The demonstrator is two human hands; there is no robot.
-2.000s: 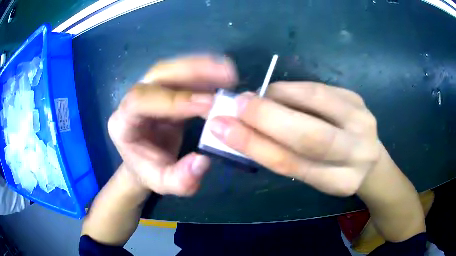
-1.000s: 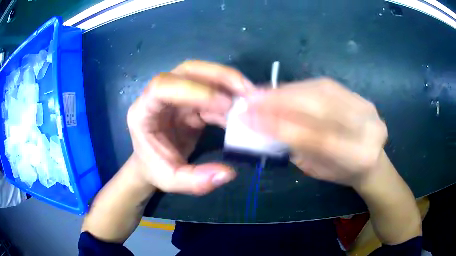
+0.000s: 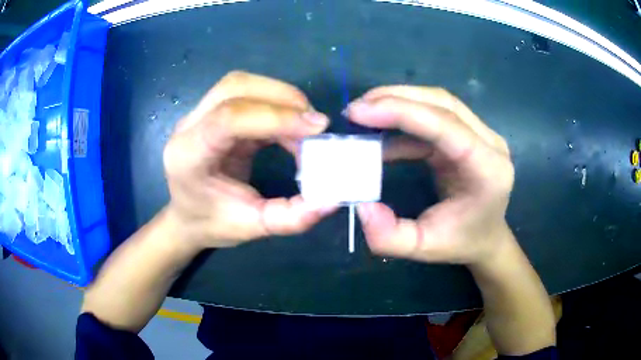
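Observation:
A white, box-shaped unit is held above the dark bench at the centre, its broad white face towards me. A thin white stem sticks out of its near edge, pointing towards me. A faint, blurred blue wire runs away from its far side. My left hand grips the unit's left side, thumb at the near left corner. My right hand is at its right side, thumb at the near edge beside the stem and fingers curled over the far right corner.
A blue bin with frosted clear covers stands at the left. A pale metal rail curves along the far side of the bench. Small yellow parts lie at the right edge. Tiny pale bits are scattered on the bench.
The unit has been turned: its stem now points towards me and the blue wire away. My right hand has moved from over the unit to its right side, and my left hand now touches its left side.

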